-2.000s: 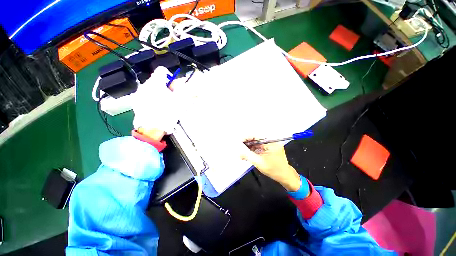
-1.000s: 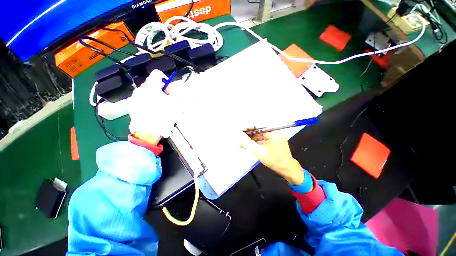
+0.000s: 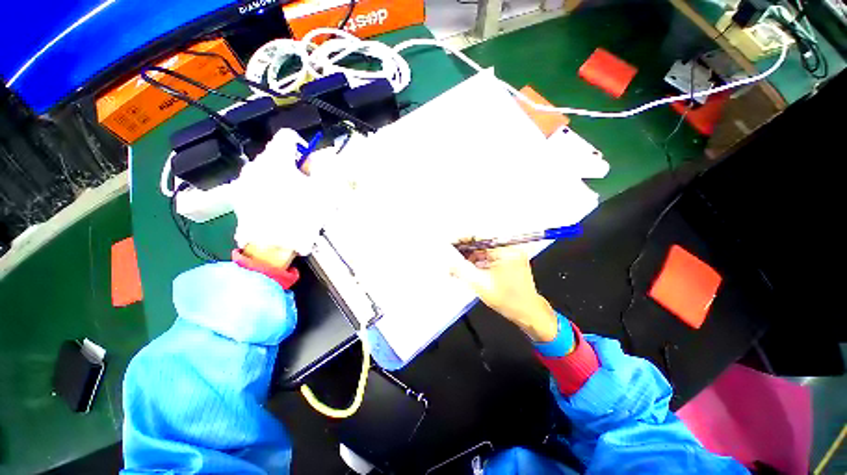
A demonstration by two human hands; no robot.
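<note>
My left hand point(image 3: 279, 199), in a white glove, lies on the left part of the white record sheets point(image 3: 483, 158); its fingers blend into the bright paper. A blue tip shows at its fingers. My bare right hand point(image 3: 506, 288) holds a pen point(image 3: 520, 239) with a blue end over the lower right of the sheets. The pen's writing tip cannot be made out. The sheets lie on a blue-edged clipboard point(image 3: 383, 351) with a yellowish cord point(image 3: 358, 390). A flat black box point(image 3: 320, 343) is partly under the clipboard, beside my left sleeve.
Black power adapters point(image 3: 251, 125) and a coiled white cable point(image 3: 325, 63) lie behind my left hand. Orange cartons point(image 3: 167, 88) and a blue screen point(image 3: 102, 37) stand beyond. Foam pads point(image 3: 685, 286), a white plate point(image 3: 580, 153) and a small black box point(image 3: 78, 376) lie around.
The foam pads and white plate on the green surface and the small black box have shifted left in view. More of the left foam pad shows. The pen has moved slightly; both hands keep their holds.
</note>
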